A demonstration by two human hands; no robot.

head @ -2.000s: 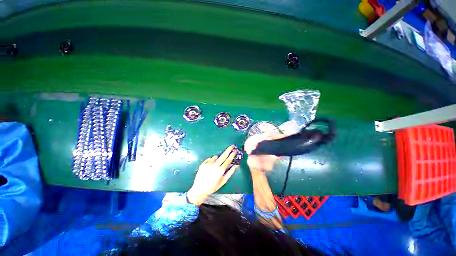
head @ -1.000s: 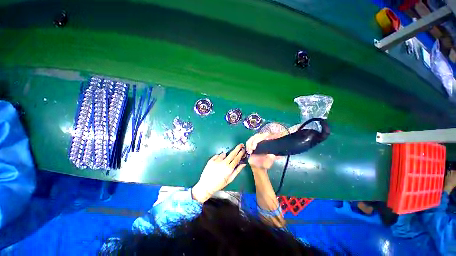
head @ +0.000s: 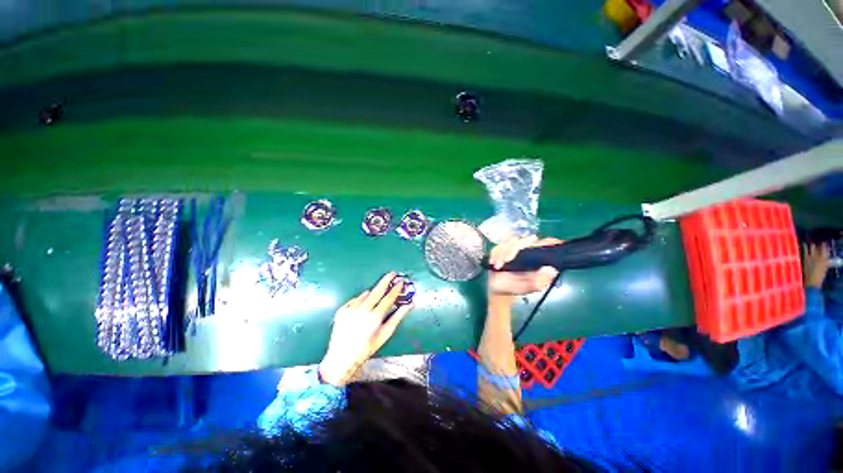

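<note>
My left hand (head: 362, 323) holds a round unit (head: 402, 292) with its fingertips against the dark-green bench. My right hand (head: 519, 268) grips the black electric screwdriver (head: 592, 249), which lies nearly level, its front end by the screw dish (head: 454, 249). The dish is round and speckled grey, full of tiny screws. The screwdriver's tip is too small to make out. Three more round units stand in a loose row beyond my left hand, one of them here (head: 377, 222).
Silver parts (head: 283, 266) lie scattered left of my left hand. Part strips (head: 139, 277) and thin blue strips (head: 209, 254) lie farther left. A plastic bag (head: 514, 196) lies beyond the dish. Red trays (head: 744, 270) stand right, a person's hand (head: 815, 264) behind them. The belt (head: 277, 157) carries dark units.
My right hand and the screwdriver have moved right, away from the unit at my left hand, to the dish, which is now uncovered. The camera view has shifted too.
</note>
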